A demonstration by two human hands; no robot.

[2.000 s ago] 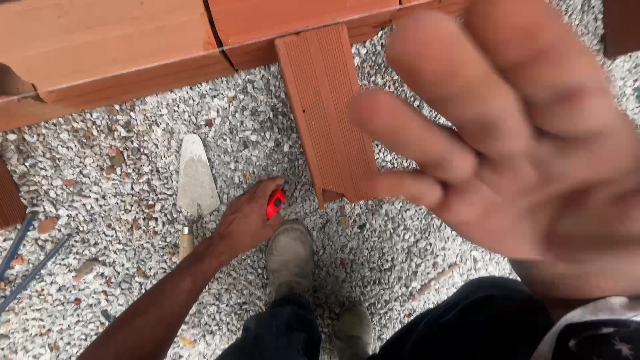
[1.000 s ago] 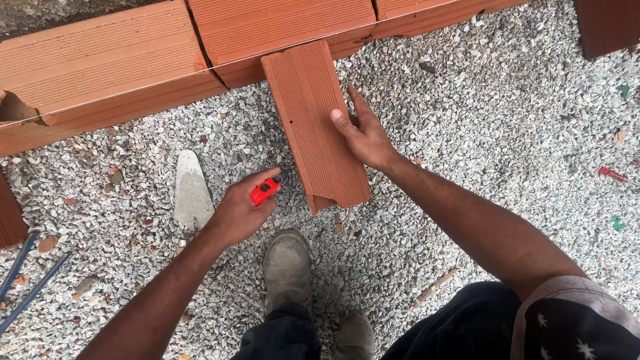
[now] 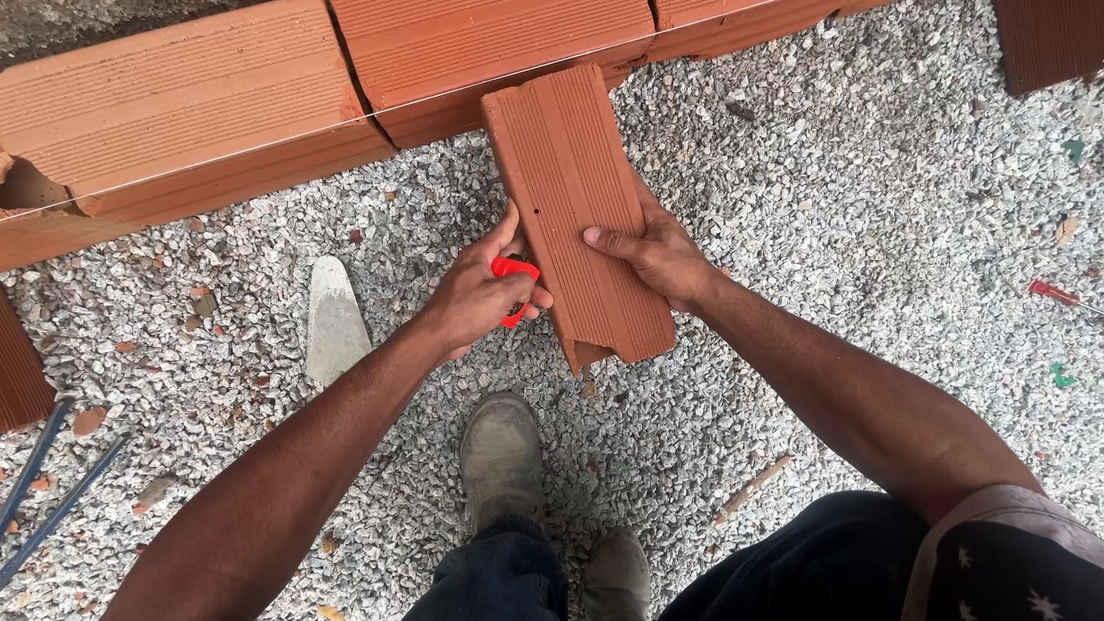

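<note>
A hollow clay brick (image 3: 573, 216) with a ribbed face and a broken lower end is between my hands, its top end by the row of clay blocks (image 3: 509, 52). My right hand (image 3: 660, 254) grips its right edge, thumb on the ribbed face. In my left hand (image 3: 487, 297) is a small red tool (image 3: 517, 289), perhaps a tape measure; that hand's fingers touch the brick's left edge. A taut white string (image 3: 250, 148) runs along the front edge of the blocks. The blade of a trowel (image 3: 335, 323) lies on the gravel left of my left hand, its handle hidden under my forearm.
Gravel (image 3: 862, 259) covers the ground. My boot (image 3: 503, 453) stands below the brick. Blue-grey metal bars (image 3: 60, 509) and part of a clay block (image 3: 19, 366) lie at the left. Another block (image 3: 1052, 43) is at the upper right, a red-handled tool (image 3: 1054, 291) at the right.
My right hand, earlier raised near the camera, came down to the brick and now grips it. My left hand has moved right to the brick's left edge, still holding the red tool.
</note>
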